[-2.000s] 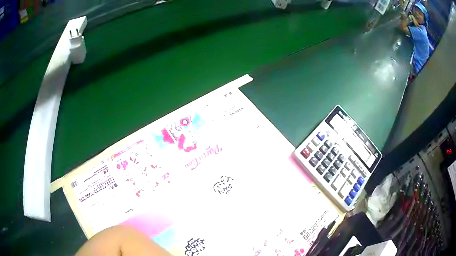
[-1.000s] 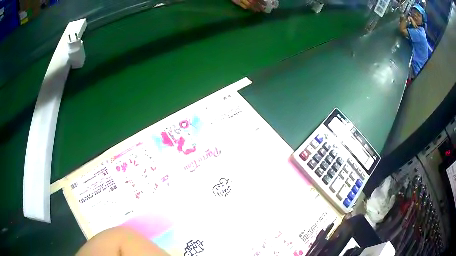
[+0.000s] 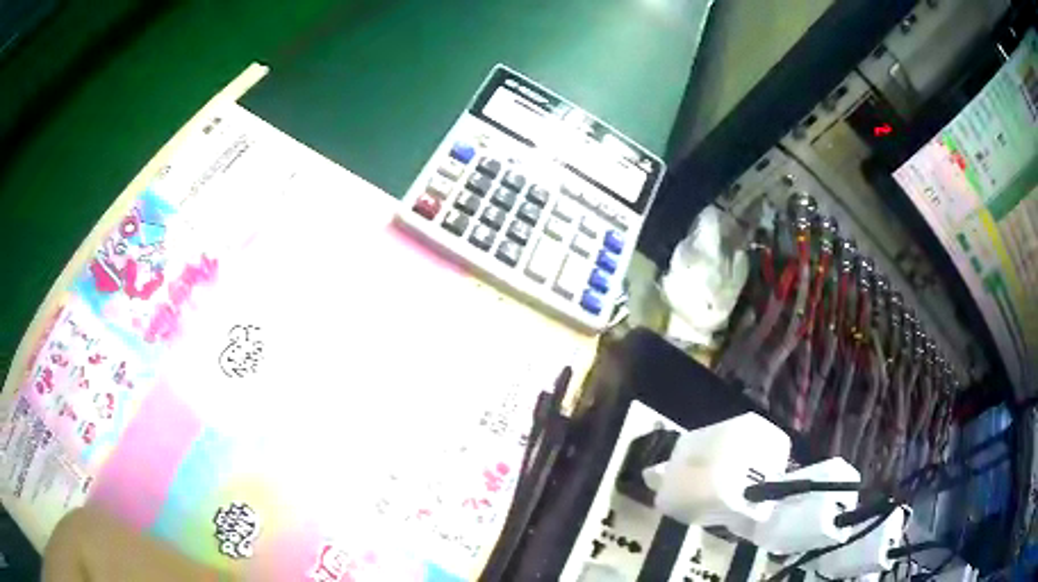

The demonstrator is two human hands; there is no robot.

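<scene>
White power adapters [image 3: 728, 472] stand in the white socket strips [image 3: 620, 529] at the lower right, with thin black cords looping to their tops. A large pink, blue and white printed sheet [image 3: 330, 375] lies on the green surface. A silver-white calculator [image 3: 535, 205] rests at its upper right edge. A bare, rounded part of what looks like my left hand or arm [image 3: 120, 555] is cut off by the bottom left edge, over the sheet. No fingers show, so its state cannot be told. My right hand is not in view.
A connector row [image 3: 859, 262] with red and greyish leads runs along the right. A crumpled white bag or cloth [image 3: 703, 273] lies beside the calculator. A lit monitor [image 3: 985, 199] is at the far right. Dark cords [image 3: 541, 443] lie between the sheet and black panel.
The view has swung right and down onto the socket strips. The long white bar, its adapter and the other person are out of view. A hand seen at the top earlier is gone.
</scene>
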